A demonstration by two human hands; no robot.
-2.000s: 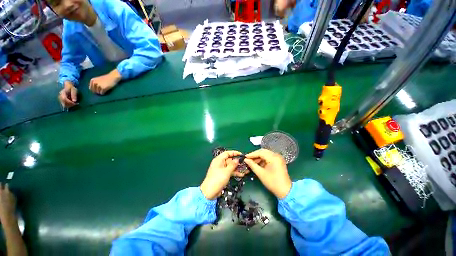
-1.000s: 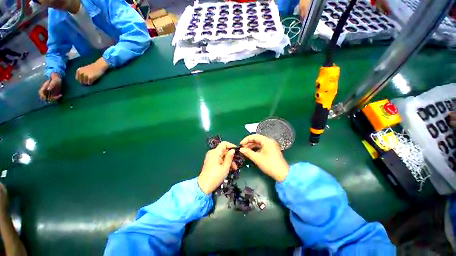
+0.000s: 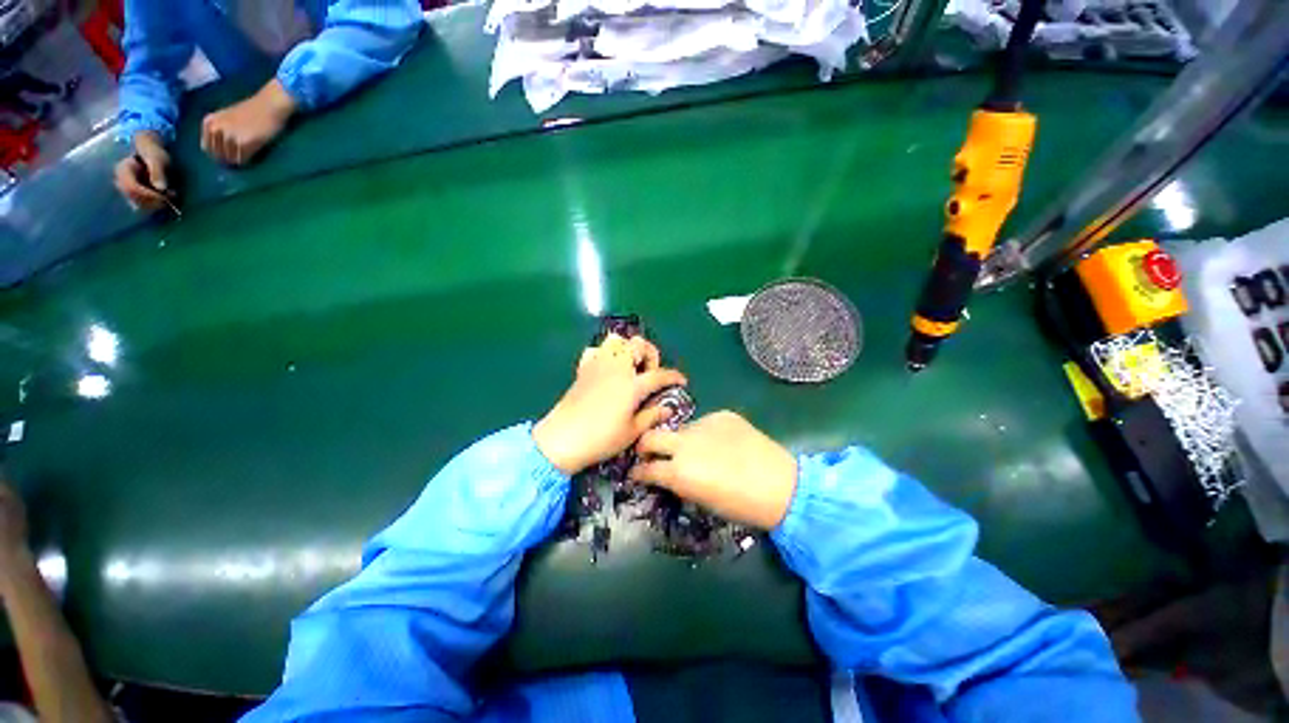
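Observation:
A loose pile of small dark wired components (image 3: 686, 528) lies on the green surface in front of me, under and around my hands. My left hand (image 3: 608, 405) is at the upper part of the pile, fingers bent over it. My right hand (image 3: 718, 466) is just right of it, fingertips down in the pile. A dark piece with a silvery ring (image 3: 670, 408) shows between the hands; I cannot tell whether either hand grips it. The round speckled screw dish (image 3: 802, 331) lies beyond my right hand, with a white scrap (image 3: 728, 309) at its left edge.
A yellow electric screwdriver (image 3: 975, 212) hangs at the right, nose down. Behind it is a slanted metal post (image 3: 1145, 163). Further right are a red stop button (image 3: 1162, 270), a black case (image 3: 1152, 459) and tangled white cords (image 3: 1185, 410). Across the line are white trays (image 3: 679, 43) and another person's hands (image 3: 248, 124).
My hands were raised together at a small dark part; now they are lowered into the pile, the left further up and the right lower. The view has tilted down.

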